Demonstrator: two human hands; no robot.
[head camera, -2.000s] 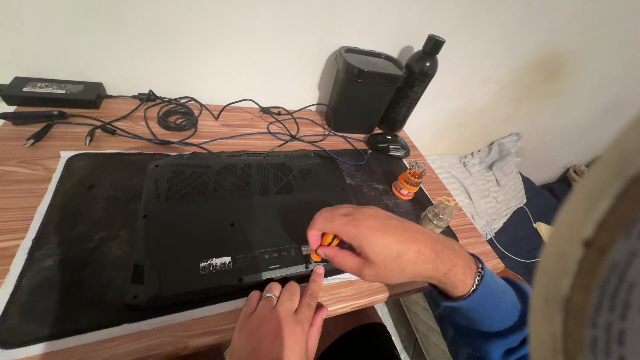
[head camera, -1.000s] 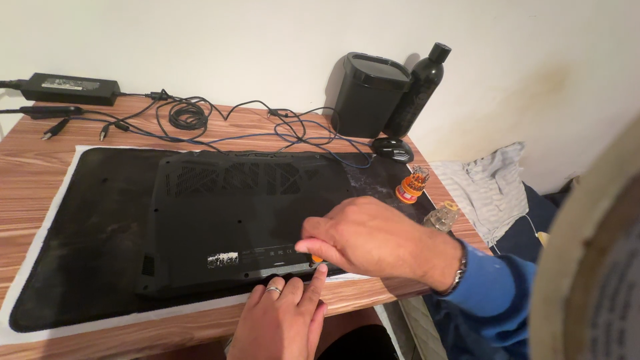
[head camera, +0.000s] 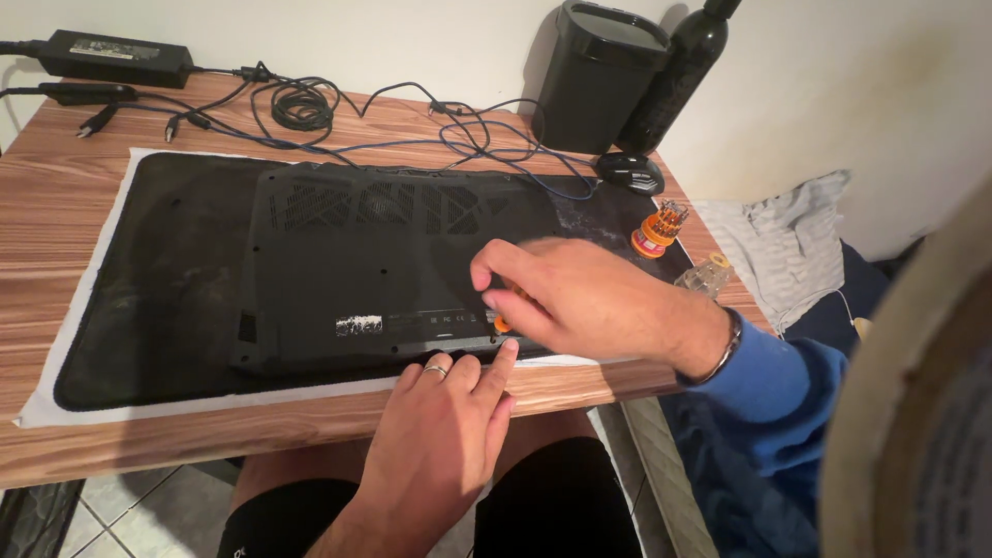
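Note:
A black laptop (head camera: 333, 263) lies bottom side up on a dark desk mat, its vents toward the wall. My right hand (head camera: 573, 298) is curled around an orange screwdriver (head camera: 503, 324), whose handle is mostly hidden; the tip points down at the laptop's near edge. Just below that tip, the index finger of my left hand (head camera: 449, 426) touches the same edge, while its other fingers rest along the front of the laptop. On the right of the mat stands an orange bit holder (head camera: 659, 229) full of screwdriver bits. A clear plastic cover (head camera: 705, 274) is beside it.
Behind the laptop run tangled black and blue cables (head camera: 302, 108), with a power adapter (head camera: 116, 58) at the back left. A black bin (head camera: 601, 77), a black bottle (head camera: 682, 74) and a computer mouse (head camera: 630, 172) stand back right. A large blurred round object (head camera: 914, 349) blocks the right edge.
My right hand's fingers have shifted and lifted around the screwdriver, showing more of its orange part than one second ago. My left hand stays at the laptop's near edge.

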